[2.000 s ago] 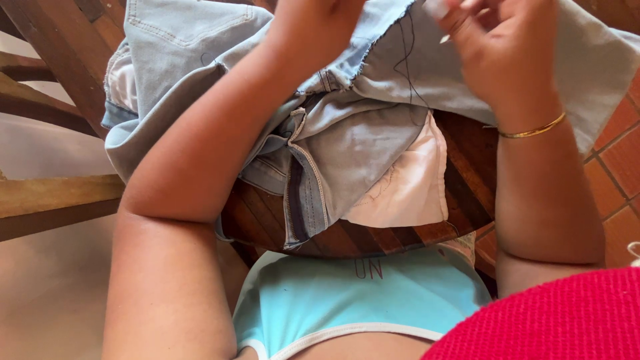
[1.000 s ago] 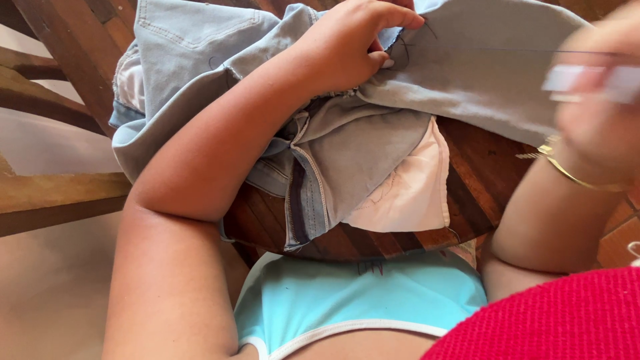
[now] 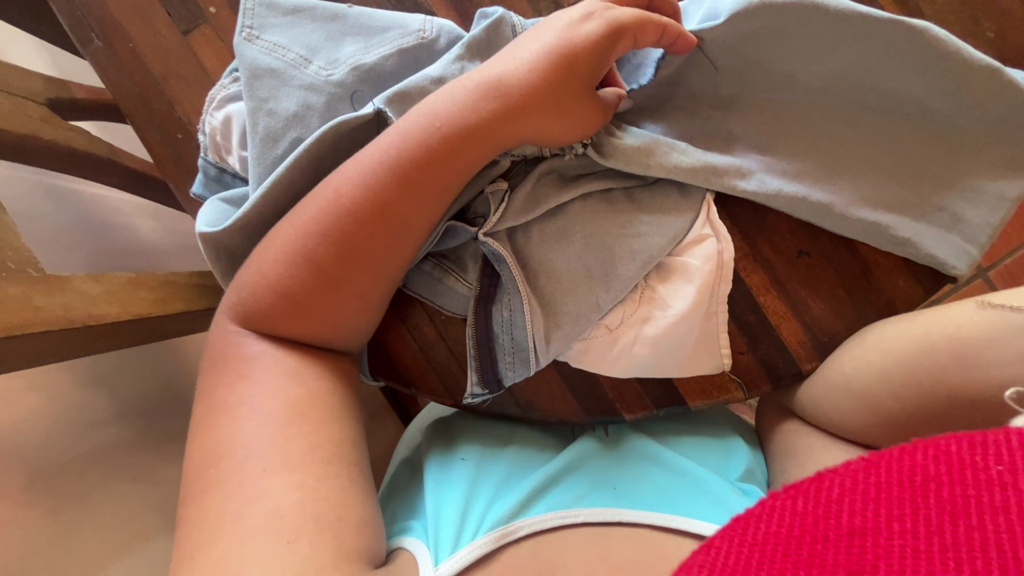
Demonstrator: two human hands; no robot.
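Observation:
A light blue denim garment lies spread over a round wooden table. Near its top middle, my left hand grips a fold of the denim beside a frayed blue edge. A dark thread shows on the cloth just right of my fingertips. Below the hand hang an open fly with a metal zipper and a pale pink pocket lining. My right hand is outside the picture; only the right arm shows at the right edge, reaching out of view.
The striped wooden table has its rounded edge against my lap. A wooden chair stands at the left. Red floor tiles show at the right. Red knitted fabric covers the lower right corner, beside light blue shorts.
My right hand has moved away to the right, from beside the denim to out of view. My left hand has come down onto the denim and stays there.

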